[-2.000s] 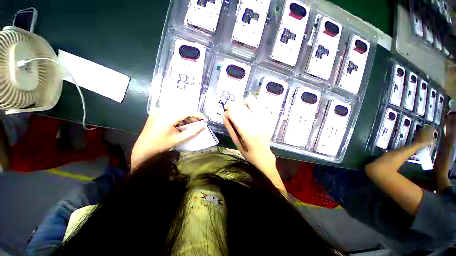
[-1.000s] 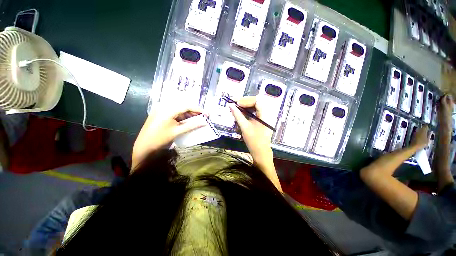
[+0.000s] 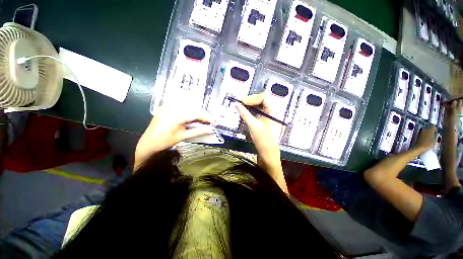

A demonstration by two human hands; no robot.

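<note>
A clear blister tray [image 3: 369, 103] holds two rows of white parts with dark ovals. My right hand [image 3: 261, 124] grips dark tweezers [image 3: 271, 118]; their tip is over the second white part [image 3: 226, 109] of the near row, at its small dark print. Whether a sticker is at the tip is too small to tell. My left hand [image 3: 170, 129] holds a small white sticker sheet [image 3: 207, 137] at the tray's near edge, beside the first near-row part [image 3: 187, 76]. My left fingers partly cover the sheet.
A cream fan [image 3: 25, 71] with a white cable stands at the left, a pale-rimmed device [image 3: 25, 16] behind it. A white paper strip [image 3: 96, 76] lies beside the fan. At right, another person's arms [image 3: 401, 164] work over another tray [image 3: 384, 114]. Long dark hair fills the bottom.
Since two seconds ago, my right hand has shifted slightly right and the tweezers now show, slanting down to the right. The white sheet in my left hand is seen more edge-on.
</note>
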